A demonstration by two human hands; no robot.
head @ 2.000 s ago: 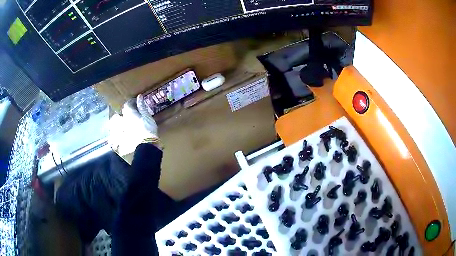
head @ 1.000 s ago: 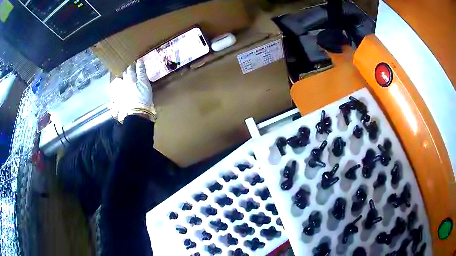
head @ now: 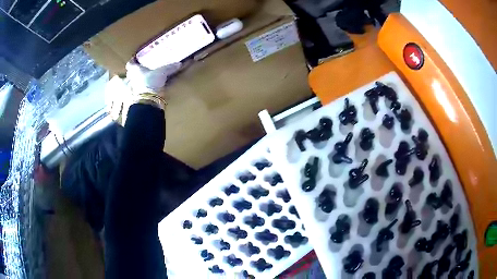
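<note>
A smartphone (head: 175,42) with a bright, mostly white screen lies on the brown carton (head: 234,103). My left hand (head: 143,82), in a white glove, is at the phone's lower left end. One finger points right along the phone's near edge, and the hand does not close around the phone. Part of the glove is overexposed, so the finger contact is unclear. A second pale shape beside the wrist cannot be told apart. My right hand is not in view. A small white case (head: 229,28) lies beside the phone's right end.
A foam tray (head: 340,150) filled with black earbuds lies along the orange ledge (head: 436,92), with a red button (head: 413,56) and a green button (head: 491,233). A second foam tray (head: 174,240) with dark pockets is lower left of it. The monitor (head: 27,49) is upper left.
The view has shifted, so the phone, carton and trays sit higher in it. The phone's screen has changed from a picture to mostly white. My left hand's finger now extends right below the phone.
</note>
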